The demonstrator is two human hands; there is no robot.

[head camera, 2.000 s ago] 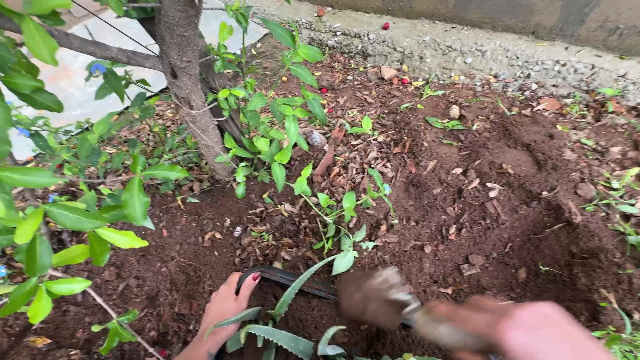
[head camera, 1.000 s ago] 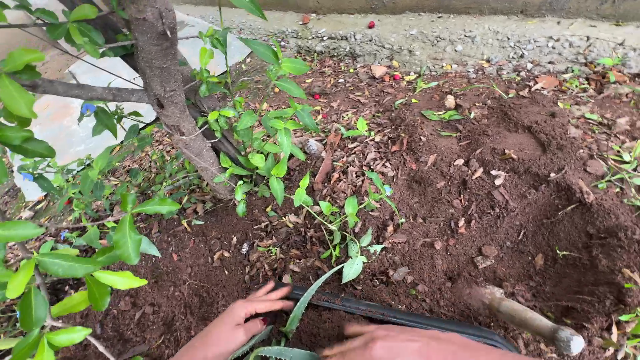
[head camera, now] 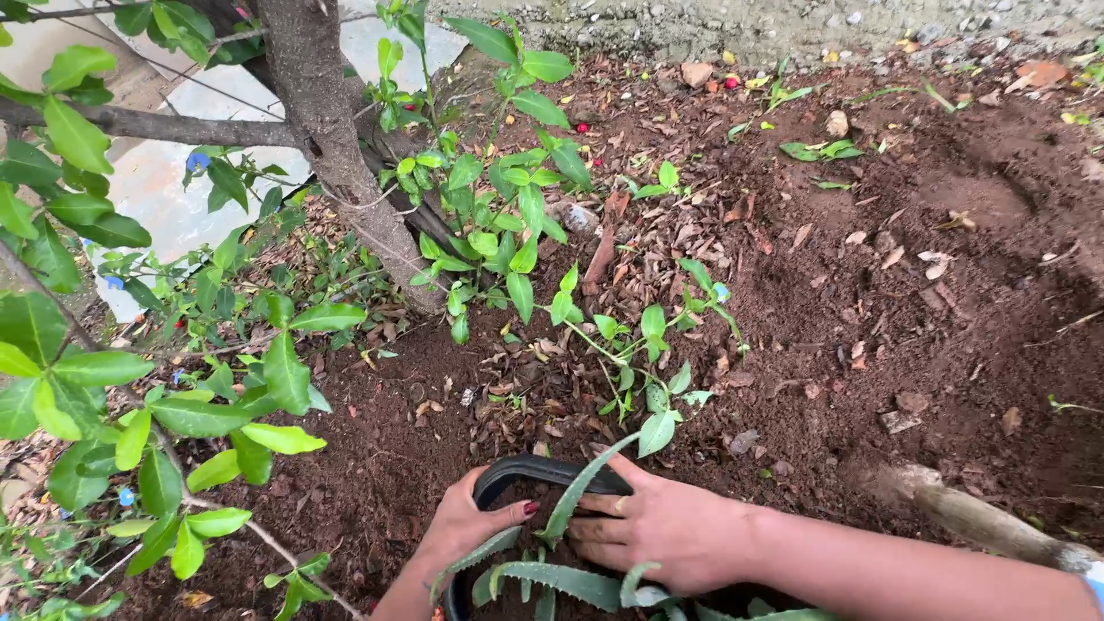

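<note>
A black plastic planter [head camera: 539,468] shows at the bottom centre, its lower part cut off by the frame. An aloe plant [head camera: 565,580] with toothed leaves rises from it. My left hand [head camera: 466,526] grips the planter's left rim, thumb inside and fingers outside. Inside the planter, my right hand [head camera: 651,528] rests palm down beside the aloe, fingers pointing left and partly soiled. To the right, a hand tool with a wooden handle [head camera: 983,516] lies on the soil; its head is hidden or buried, so its kind cannot be told.
A tree trunk [head camera: 341,147] stands at upper left, with leafy branches [head camera: 207,414] reaching down the left side. A trailing green weed [head camera: 617,354] grows beyond the planter. Loose brown soil [head camera: 802,362] with dry leaves spreads right. A rough concrete edge [head camera: 733,30] runs along the top.
The right hand has let go of the wooden-handled tool it held two seconds ago and has moved left to the aloe. The left hand now holds the planter's rim. The view has shifted.
</note>
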